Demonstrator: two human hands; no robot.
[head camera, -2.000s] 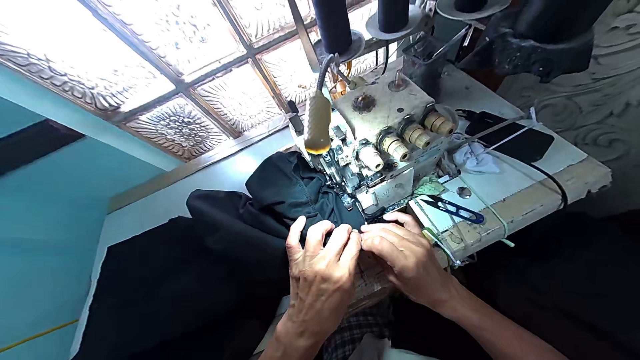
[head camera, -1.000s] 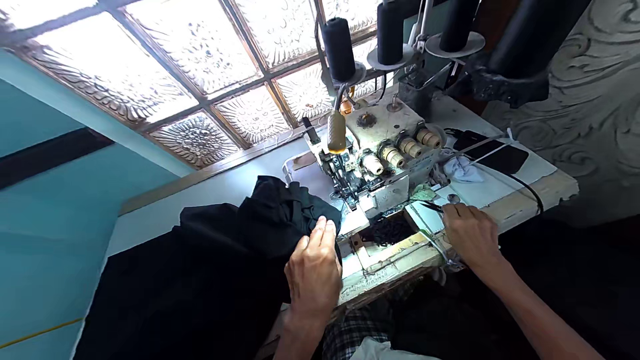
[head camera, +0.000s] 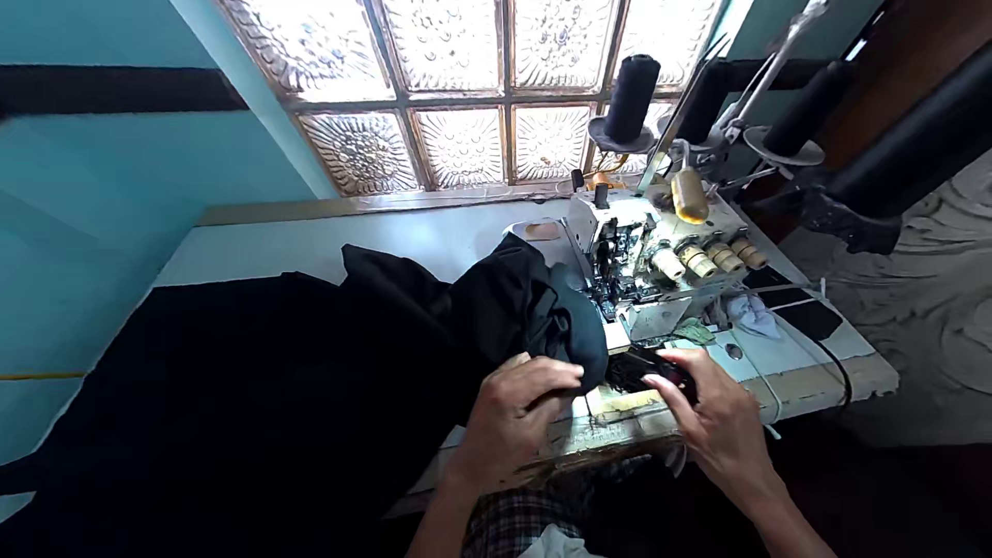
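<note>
Black fabric (head camera: 256, 403) spreads over the left of the sewing table and bunches up against the overlock sewing machine (head camera: 620, 256). My left hand (head camera: 515, 411) is at the near edge of the bunched part, its curled fingers on a dark grey-blue fold (head camera: 585, 333) beside the needle area. In my right hand (head camera: 717, 426) is a small dark tool, apparently thread snips (head camera: 670, 372), between thumb and fingers. It is just right of the fold, over an opening in the table front where dark scraps (head camera: 624, 372) lie. The tool's tips are hard to make out.
Black thread cones (head camera: 632, 101) stand behind the machine. A yellowed lamp (head camera: 688, 198) hangs over its tension dials (head camera: 721, 256). White cloth (head camera: 752, 314), a cord and black fabric pieces (head camera: 810, 319) lie on the right of the table (head camera: 852, 372). A glass-block window (head camera: 457, 147) rises behind.
Both hands were together at the fabric; the right one went to the dark snips on the table's right and has come back left with them. The view has swung.
</note>
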